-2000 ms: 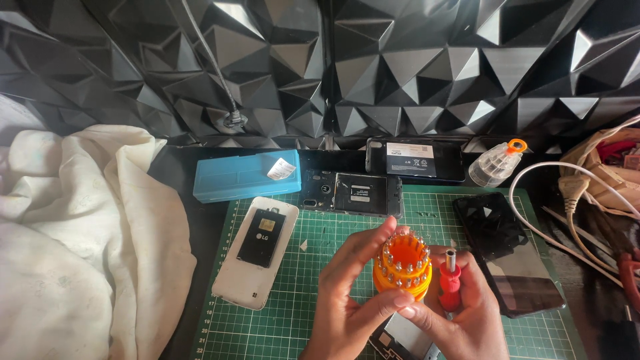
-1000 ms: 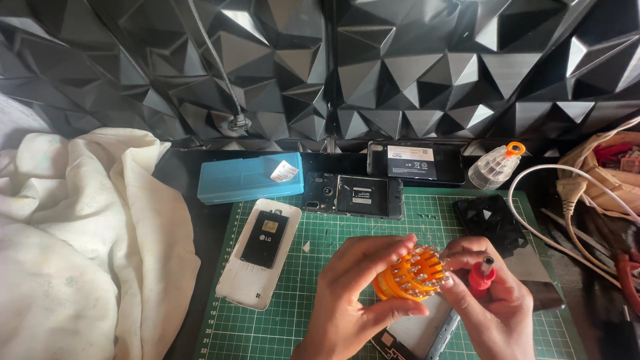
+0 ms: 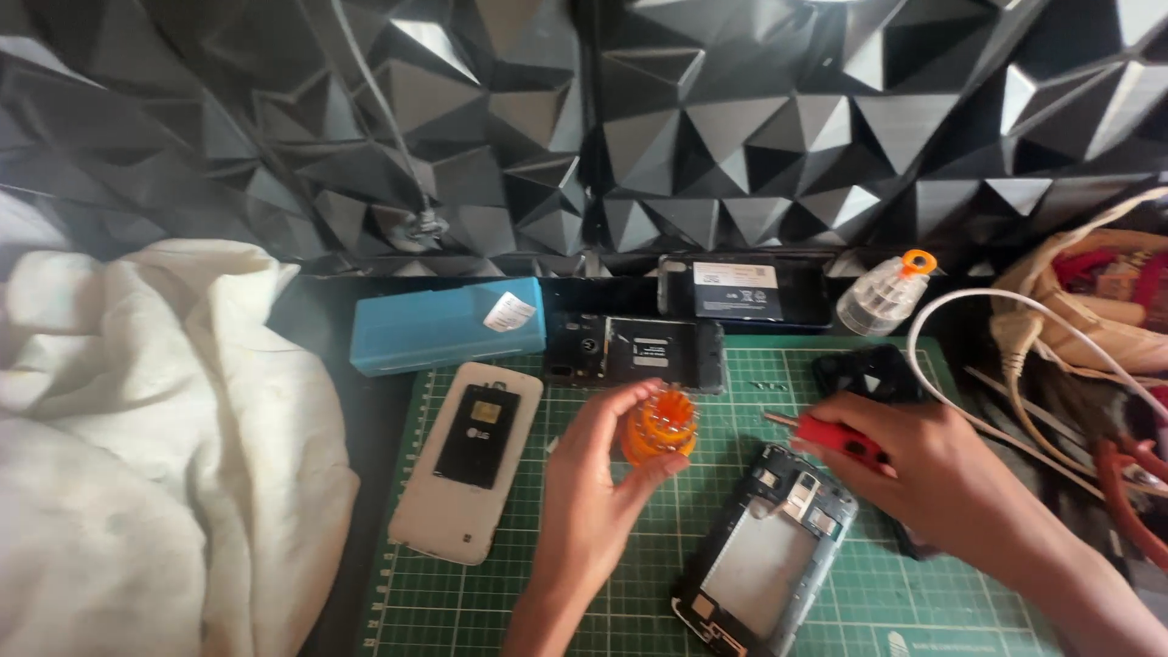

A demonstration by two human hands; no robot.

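Observation:
My left hand holds an orange screwdriver-bit holder, metal bits standing in its rings, above the green cutting mat. In my right hand is a red-handled screwdriver, its metal shaft pointing left over the top end of an opened phone frame. That frame lies tilted on the mat with its battery bay bare. Left of my left hand lies a white phone back cover with a black LG battery on it. Tiny dark parts, probably screws, lie on the mat.
A blue plastic case, a dark phone body and another phone with a battery line the back. A clear conical cap, white cable and black phone are right. Pale cloth covers the left.
My hands have moved apart. The right hand has gone right with the red screwdriver, now pointing left, while the left keeps the orange bit holder. More of the opened phone frame shows.

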